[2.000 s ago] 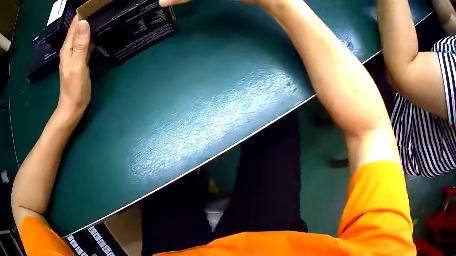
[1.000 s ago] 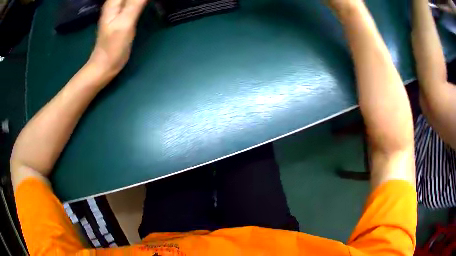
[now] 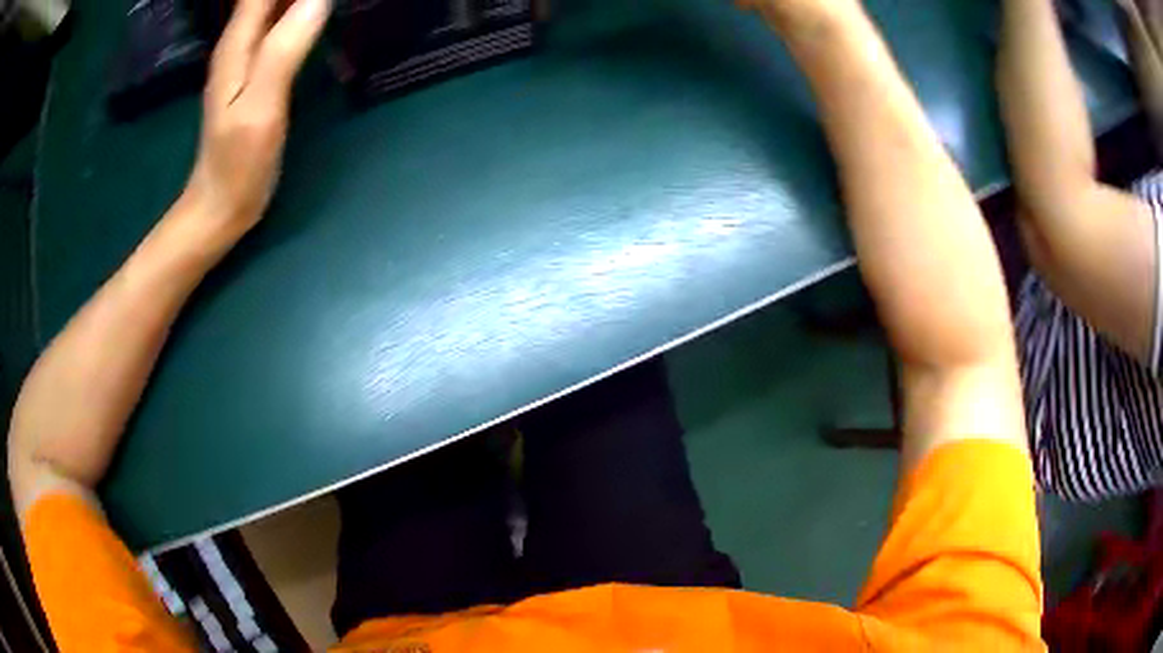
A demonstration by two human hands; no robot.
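Observation:
A black retail box with small pale print stands on the table at the top edge, which cuts it off. My left hand is upright at the left of this box, its fingertips at the top edge; whether it grips the box cannot be told. Another dark box lies to the left of my left hand, partly cut off. My right forearm reaches up to the top edge; my right hand is out of the picture beyond it.
The glossy green table has a pale curved front edge. A brown carton with rows of black boxes with white labels is below the edge at lower left. A person's bare arm and striped shirt are at the right.
Since two seconds ago the box has moved up and right, mostly out of the picture. The fingers seen at its top right are gone from view. The camera view has also shifted.

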